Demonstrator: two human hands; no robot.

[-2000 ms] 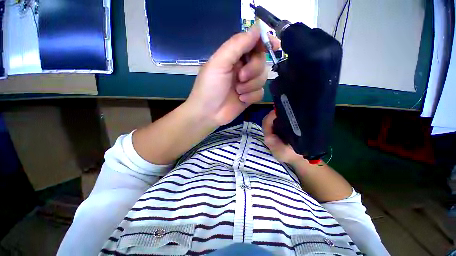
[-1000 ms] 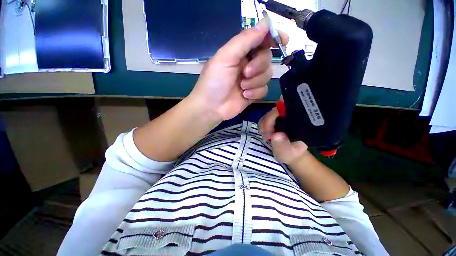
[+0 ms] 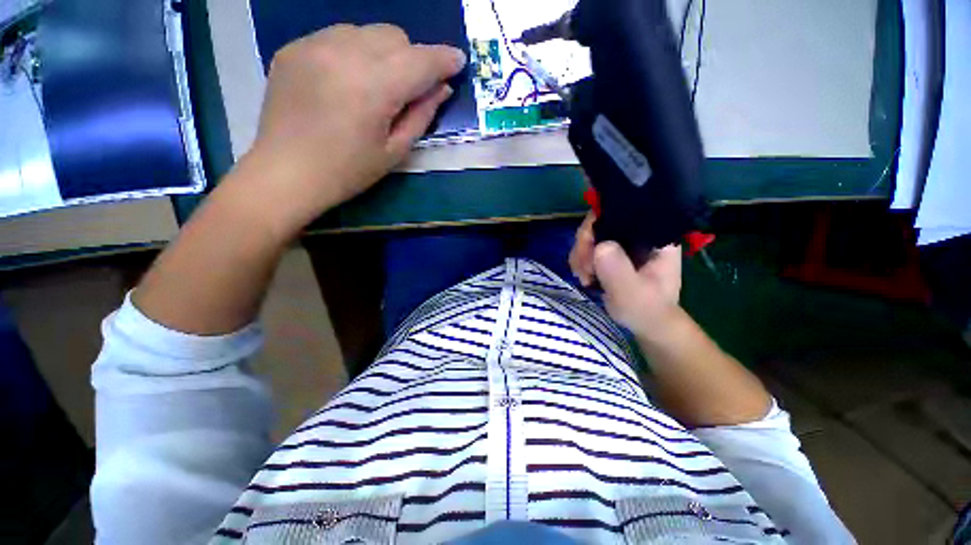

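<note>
My right hand is shut on the handle of the black glue gun, which has a pale label and red parts; its nozzle points up and left over the board. My left hand is over the dark panel of the display unit, fingers curled; whether it holds anything cannot be told. The green circuit board lies at the unit's lower edge, right of the dark panel, with thin dark and coloured wires on the white part. The top of the unit is cut off.
A second dark-and-white unit lies at the left. The beige mat is under the work on the green bench. Thin dark wires lie on the mat right of the gun. White sheets stand at the far right.
My left hand has moved left, from the white part beside the nozzle to over the dark panel. The gun has moved up and left. The board and wires now show more fully.
</note>
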